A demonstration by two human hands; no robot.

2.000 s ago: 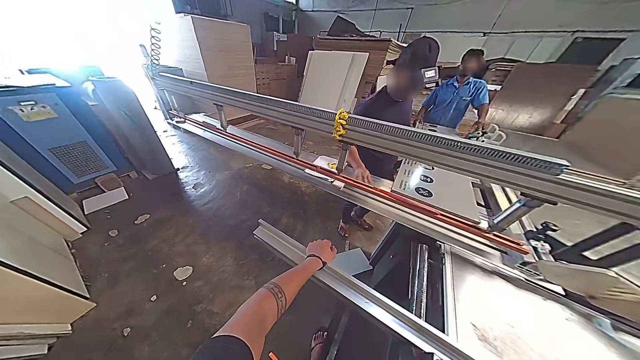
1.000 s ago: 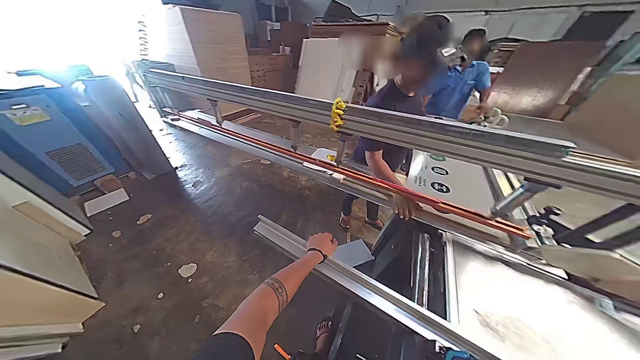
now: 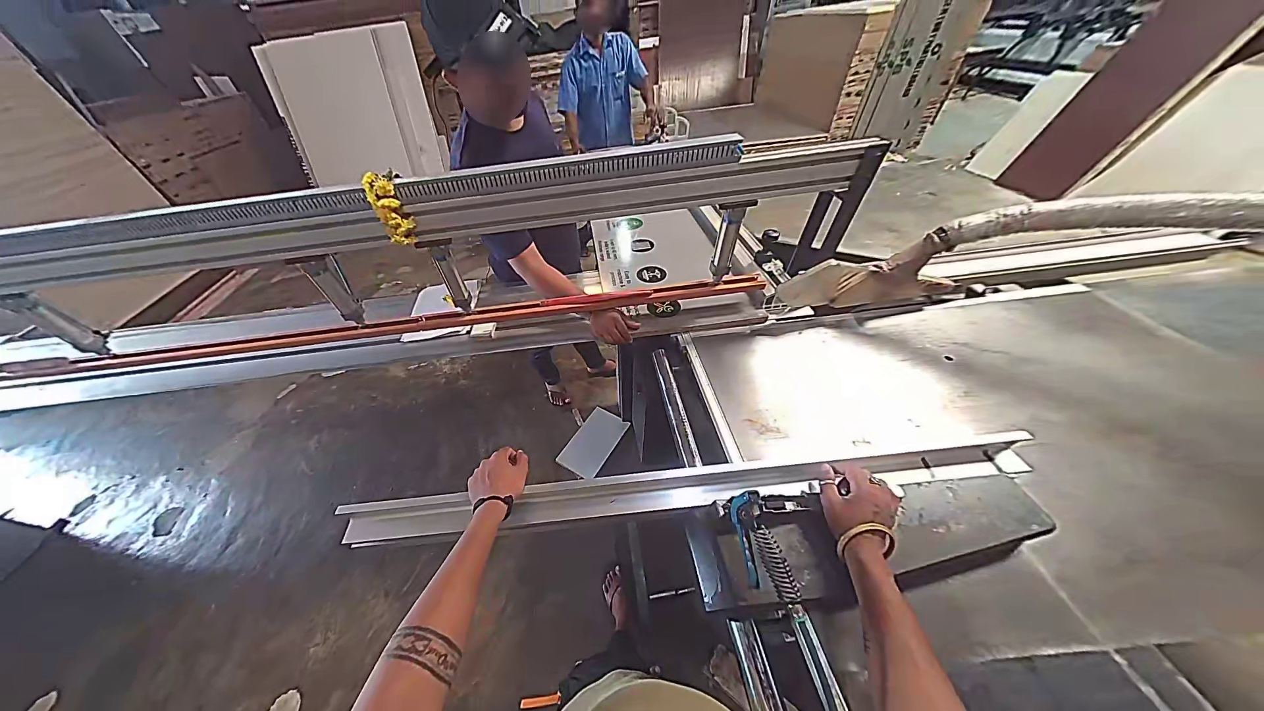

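Observation:
A long metal profile rail (image 3: 612,494) runs across in front of me. My left hand (image 3: 499,474) is closed over the rail near its left end. On the right, my right hand (image 3: 859,502) grips a dark knob or handle at the rail, mostly hidden by the fingers. Beside it, a blue clamp lever (image 3: 746,538) and a coil spring (image 3: 775,565) sit on a dark metal carriage plate (image 3: 948,538). Beyond the rail lies the saw machine's metal table (image 3: 849,380).
A long aluminium beam (image 3: 553,202) with a yellow flower garland (image 3: 390,207) spans the machine, above a red-orange strip (image 3: 395,326). A co-worker's hand (image 3: 614,326) rests near the strip. A hose (image 3: 1106,212) lies right. A pale sheet piece (image 3: 592,442) is low at centre.
The view has swung right. My right hand now shows at the knob by the rail, while my left hand stays on the rail. The co-worker's hand remains near the red-orange strip.

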